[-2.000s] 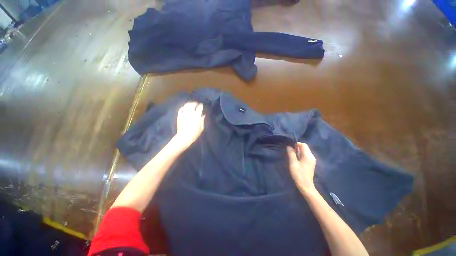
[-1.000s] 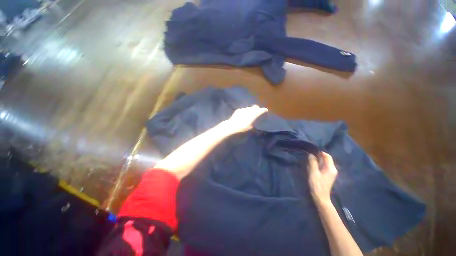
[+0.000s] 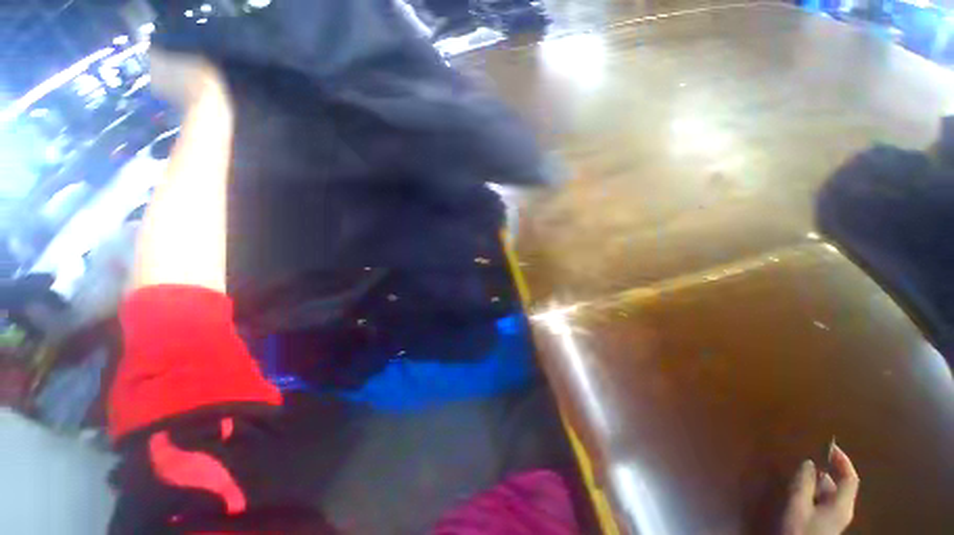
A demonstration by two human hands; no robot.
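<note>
My left hand (image 3: 178,78) is stretched out at the upper left, blurred, and grips a dark garment (image 3: 366,84). The garment is in the air, spread to the right of the hand, its lower corner near the table's yellow-taped edge. The fingers on the cloth are too blurred to tell apart. My right hand (image 3: 824,499) is low at the right, over the brown table, partly cut off by the bottom edge. A small thin pointed tip, likely of thread snips (image 3: 833,449), shows at its fingers; the rest is hidden.
A heap of dark garments (image 3: 418,313) with small shiny dots lies left of the brown table (image 3: 680,366), with something blue (image 3: 450,382) below it. Another dark garment (image 3: 889,199) lies at the table's right side. Yellow tape lines the near edge. My magenta apron (image 3: 518,507) shows below.
The view has swung left. The garment that lay spread on the table under both hands is now lifted in my left hand beyond the table's edge. My right hand has let go of it.
</note>
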